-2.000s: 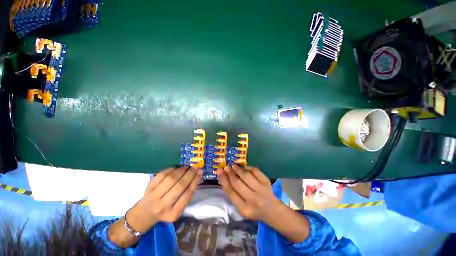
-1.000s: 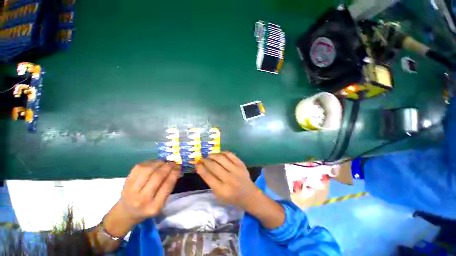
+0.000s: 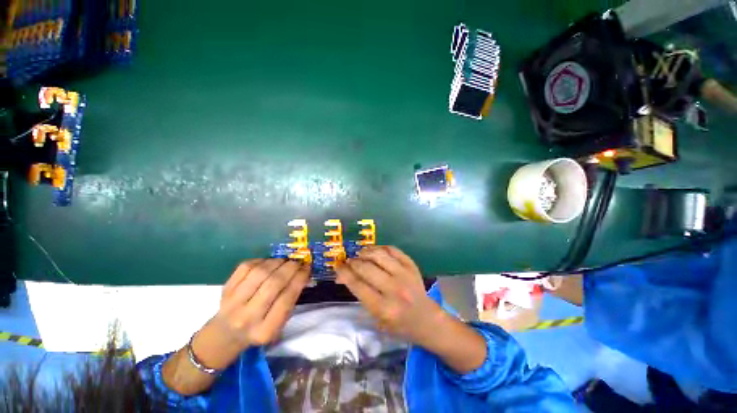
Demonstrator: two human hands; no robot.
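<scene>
A blue PCB panel [image 3: 329, 253] with three columns of orange tabs lies at the bench's near edge, its tabs pointing away from me. My left hand [image 3: 267, 300] grips its near left part and my right hand [image 3: 389, 289] grips its near right part. The fingers hide the panel's near edge. One LCD module [image 3: 434, 181] lies on the green mat, right of and beyond the panel. A fanned stack of LCD modules [image 3: 475, 73] lies farther back.
At right are a white cup [image 3: 548, 191], a black fan [image 3: 570, 87] and a soldering station [image 3: 653, 141] with an orange light. At left are a PCB strip [image 3: 68, 149] and a stack of PCB panels [image 3: 61, 40]. A blue sleeve [image 3: 646, 302] is at lower right.
The camera view has shifted. Both hands still hold the panel at the bench edge, and its far boards look more foreshortened than two seconds ago. The lone LCD module stays on the mat.
</scene>
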